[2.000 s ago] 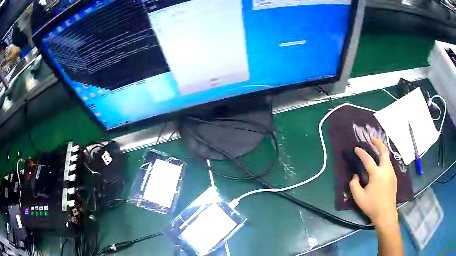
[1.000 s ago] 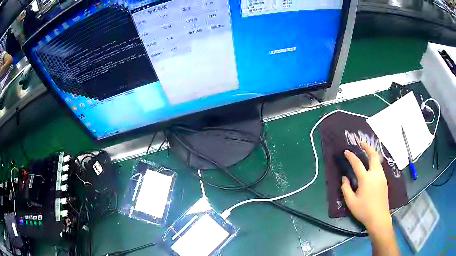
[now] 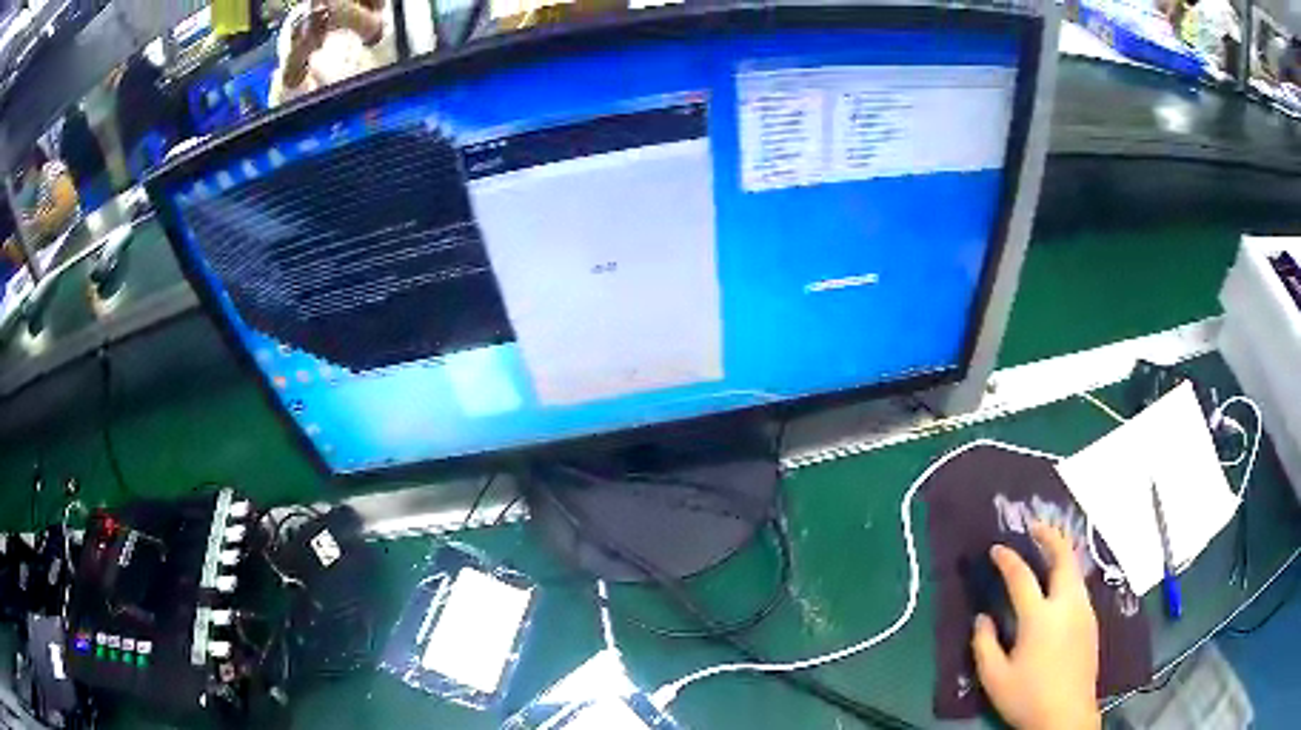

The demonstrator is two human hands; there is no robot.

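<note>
My right hand (image 3: 1044, 635) lies over the black computer mouse (image 3: 990, 592) on the dark mouse pad (image 3: 956, 535). My left hand is not in the picture. A display device (image 3: 606, 709) with a bright white screen and clear film edges lies at the bottom edge, partly cut off, with a white cable (image 3: 799, 662) at its corner. A second white-screened device (image 3: 477, 630) in clear film lies to its left. The monitor (image 3: 614, 271) shows a black text window, a pale program window and a smaller list window on blue.
A black box (image 3: 157, 599) with silver connectors and small lights stands at left among black cables. A white paper sheet (image 3: 1141, 485) and a blue-ended pen (image 3: 1170, 578) lie right of the pad. A white foam box (image 3: 1263, 321) stands at far right. People are partly visible behind.
The view has tilted up, so the monitor and bench sit lower in the picture. The pale program window now shows little text instead of rows. My right hand stays on the mouse.
</note>
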